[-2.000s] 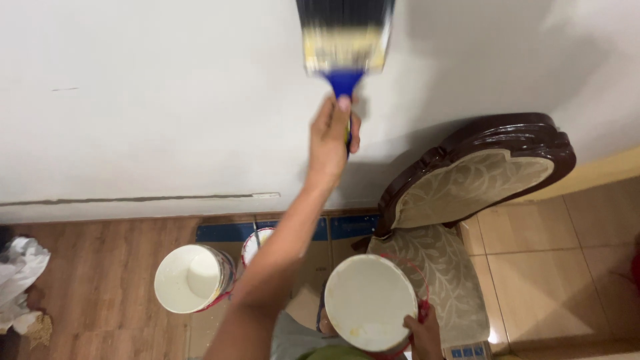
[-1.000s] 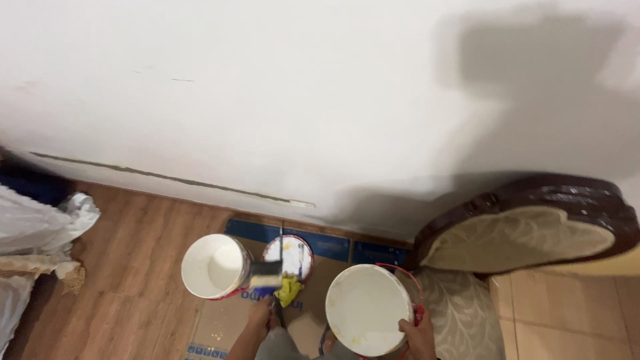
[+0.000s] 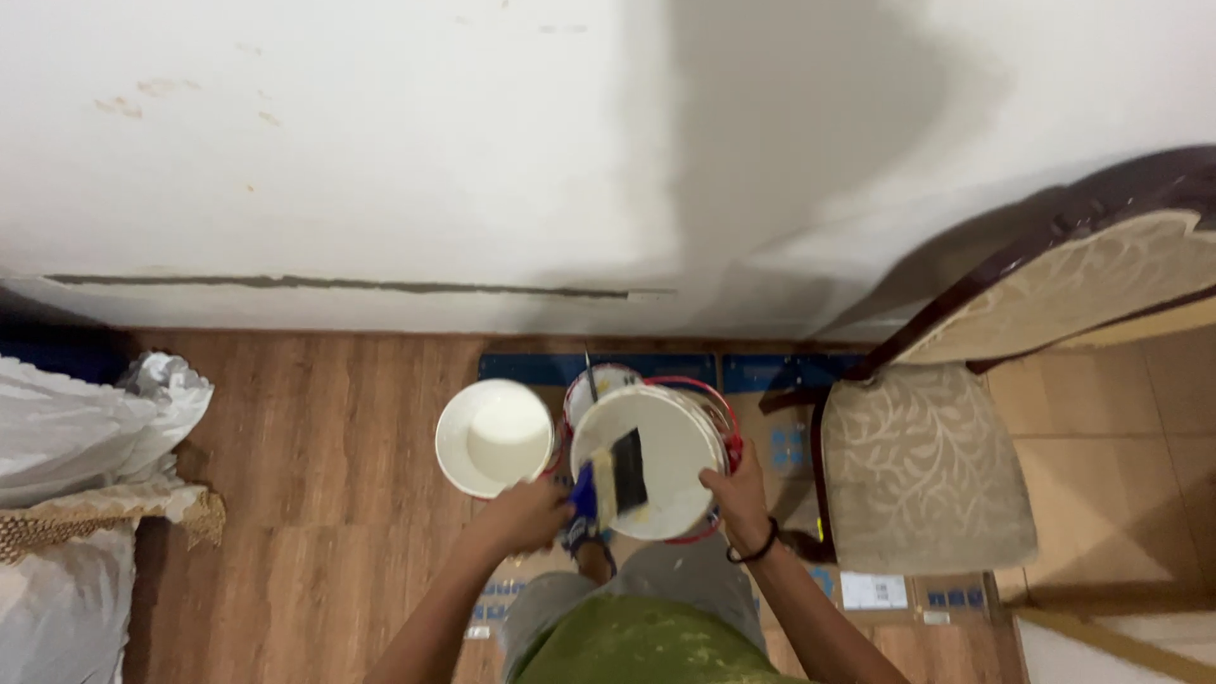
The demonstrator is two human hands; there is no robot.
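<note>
My left hand [image 3: 532, 518] grips the blue handle of a wide paintbrush [image 3: 622, 480], whose dark bristles are over the mouth of a white plastic bucket [image 3: 679, 446]. Whether the bristles touch the bucket is not plain. My right hand [image 3: 746, 494] holds that bucket's right rim, with the thumb inside and a red handle beside it. White material coats the bucket's inside. To its left stands another white bucket [image 3: 499, 437] with a pale content. A smaller round container [image 3: 603, 380], partly hidden behind the held bucket, has a thin stick across it.
A white wall [image 3: 427, 142] with a long dark crack [image 3: 380, 285] rises ahead. At right stands an upholstered wooden chair [image 3: 926, 475]. White plastic sheeting [image 3: 85, 418] lies at left. Flattened cardboard [image 3: 798, 494] covers part of the wood floor [image 3: 275, 456].
My left hand has brought the brush from up before the wall, first down near the small container, then right to the held bucket. The held bucket has moved left, partly over the small container.
</note>
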